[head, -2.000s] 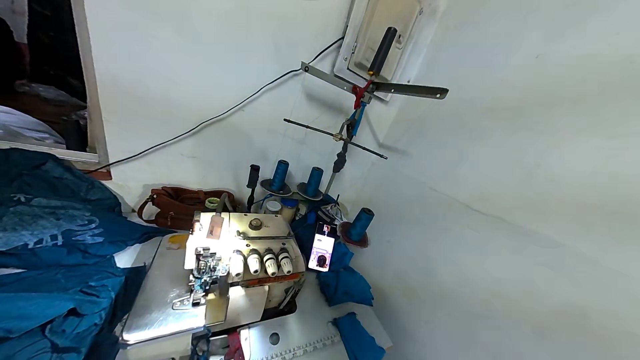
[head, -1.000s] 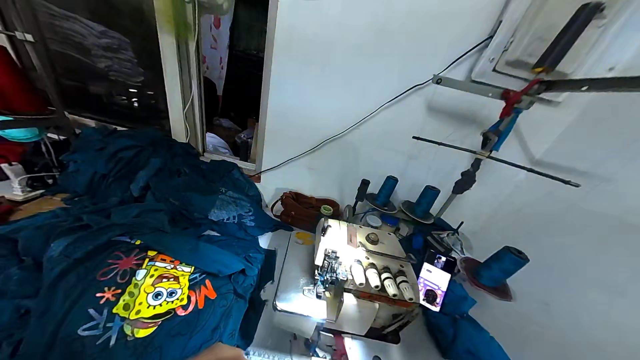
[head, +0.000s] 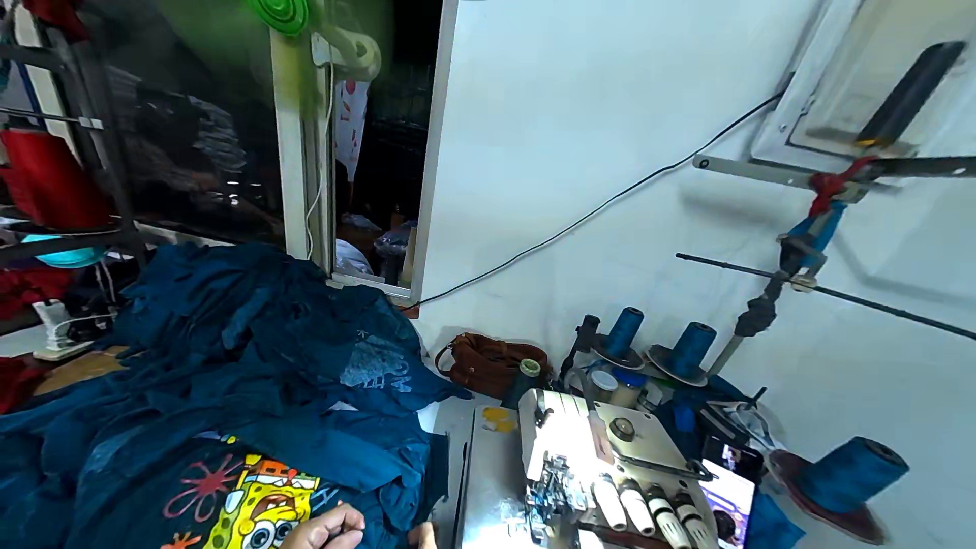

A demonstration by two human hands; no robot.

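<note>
My left hand (head: 328, 528), fingers curled, is at the bottom edge over a dark blue shirt (head: 114, 473) with a printed cartoon character (head: 267, 507); whether it grips the cloth is unclear. Only fingertips of my right hand (head: 422, 535) show, beside the shirt's right edge and left of the metal bed of an overlock sewing machine (head: 488, 473). The lit needle area (head: 560, 488) and a row of tension dials (head: 633, 505) lie further right. More dark blue garments (head: 252, 335) are heaped behind the shirt.
Blue thread cones (head: 690, 347) stand behind the machine, under a metal thread stand (head: 801, 259). A phone (head: 728, 496) with a lit screen leans at its right. A brown bag (head: 488, 366) lies by the wall. Red thread (head: 53, 179) is on a rack at left.
The view has swung left, bringing the garment heap and window more into sight. My left hand, barely visible at the bottom edge a second ago, now shows over the shirt, with right fingertips beside it.
</note>
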